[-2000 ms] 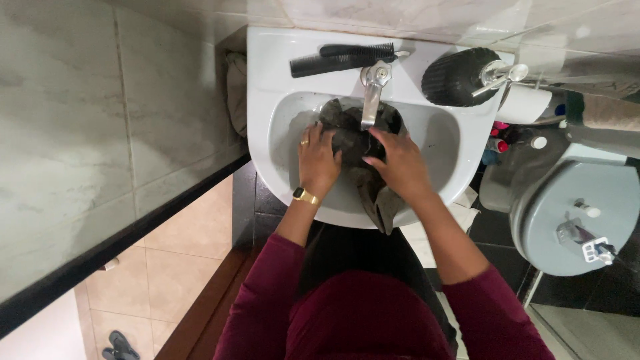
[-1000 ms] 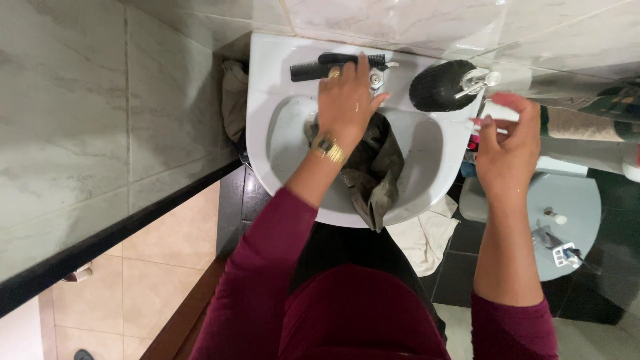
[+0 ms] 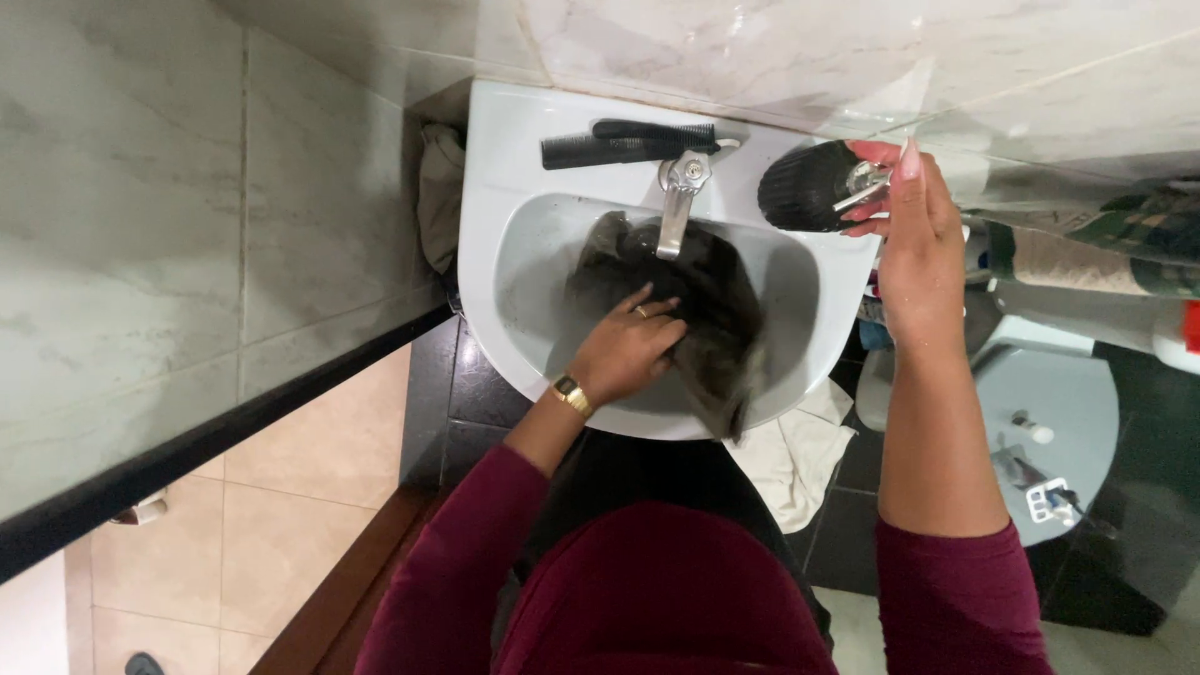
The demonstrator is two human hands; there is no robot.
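My left hand [image 3: 630, 352] rests its fingers on a dark wet cloth [image 3: 717, 323] in the white washbasin [image 3: 525, 347]; whether it grips the cloth does not show. The cloth lies under the spout of the chrome tap [image 3: 677, 206], and one end hangs over the basin's front rim. My right hand [image 3: 914, 211] is at the pump head of a ribbed black soap dispenser [image 3: 806, 187], with the fingers around the chrome top, on the basin's right back corner. Whether the hand bears the dispenser's weight cannot be told.
Black combs [image 3: 609, 148] lie behind the tap. A pale cloth [image 3: 797, 459] lies below the basin on the right. To the right stands a toilet with small items on its grey lid [image 3: 1069, 403]. Cloth [image 3: 441, 197] hangs left of the basin, beside the tiled wall [image 3: 328, 187].
My left hand has come down from the tap to the cloth. My right hand, earlier at the cloth and then raised on the right, is now at the dispenser's pump.
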